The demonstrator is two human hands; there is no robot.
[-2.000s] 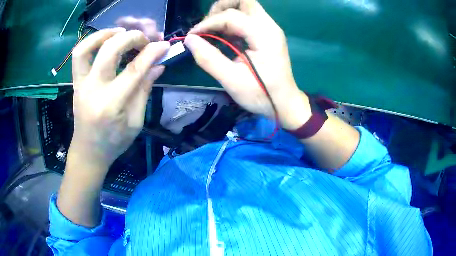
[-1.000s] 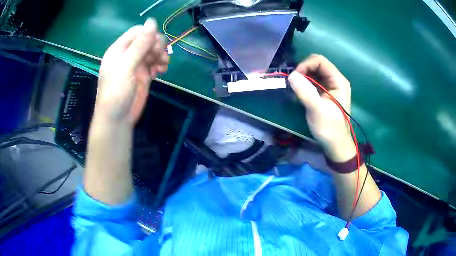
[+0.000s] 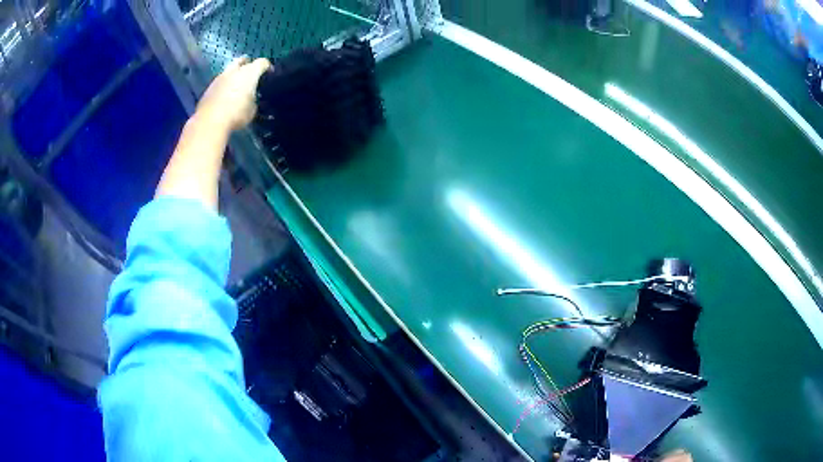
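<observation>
The black housing [image 3: 663, 338] lies on the green bench at the lower right, cut off by the bottom edge. Its silver-grey tapered panel [image 3: 639, 413] faces up. Thin coloured leads [image 3: 532, 347] and a pale lead [image 3: 587, 288] trail from its left side. My left hand [image 3: 236, 90] is at the upper left, its fingertips at the left edge of a blurred, ribbed black block [image 3: 323, 106]; whether it grips the block is unclear. A sliver of my right hand [image 3: 670, 457] shows at the bottom edge by the housing; its fingers are mostly hidden.
A metal frame with mesh [image 3: 289, 23] stands behind the black block. A long white rail [image 3: 577, 104] curves along the far side of the green bench [image 3: 433, 135]. A dark crate [image 3: 316, 379] is below the near edge. Part of a blue sleeve shows at the top right.
The view has swung left, so the housing now shows at the lower right. My left hand has moved away from the housing to the black block. The red-and-black lead on my right arm is out of view.
</observation>
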